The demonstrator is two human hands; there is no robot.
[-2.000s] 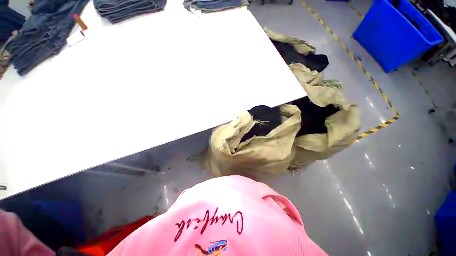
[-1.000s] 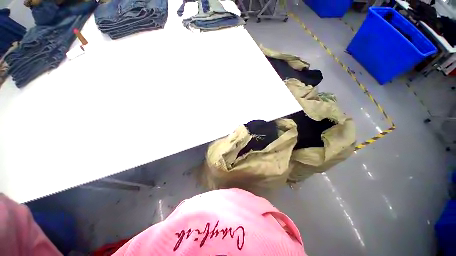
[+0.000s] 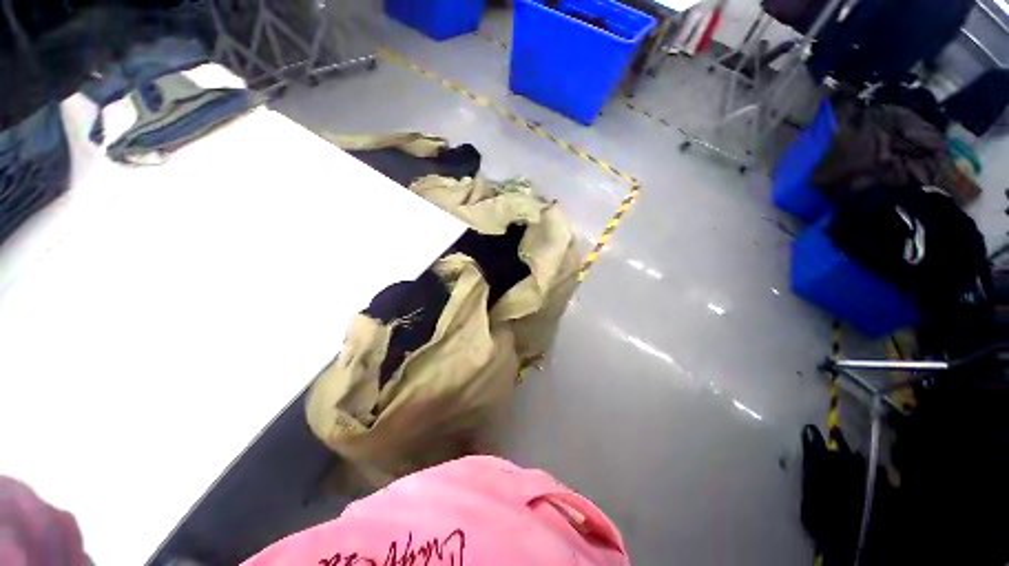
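Note:
Woven beige sacks stand on the floor against the edge of the white table point(image 3: 221, 254). The nearest woven sack point(image 3: 454, 365) has an open, frayed rim with black garments point(image 3: 409, 310) inside. More sacks with black cloth stand behind it along the table's right edge. Neither of my hands is in view. Only my pink sleeve or shoulder point(image 3: 39, 531) shows at the lower left, and my pink top at the bottom.
Folded jeans point(image 3: 183, 111) lie at the table's far side. A blue bin point(image 3: 575, 55) stands beyond the yellow-black floor tape point(image 3: 531, 135). Blue bins heaped with dark clothes point(image 3: 846, 276) stand at the right. A metal frame point(image 3: 874, 409) and black cloth are at the lower right.
My view has swung to the right. The table and sacks now sit further left, and the bins and frame at the right have come into view. The sacks look unmoved.

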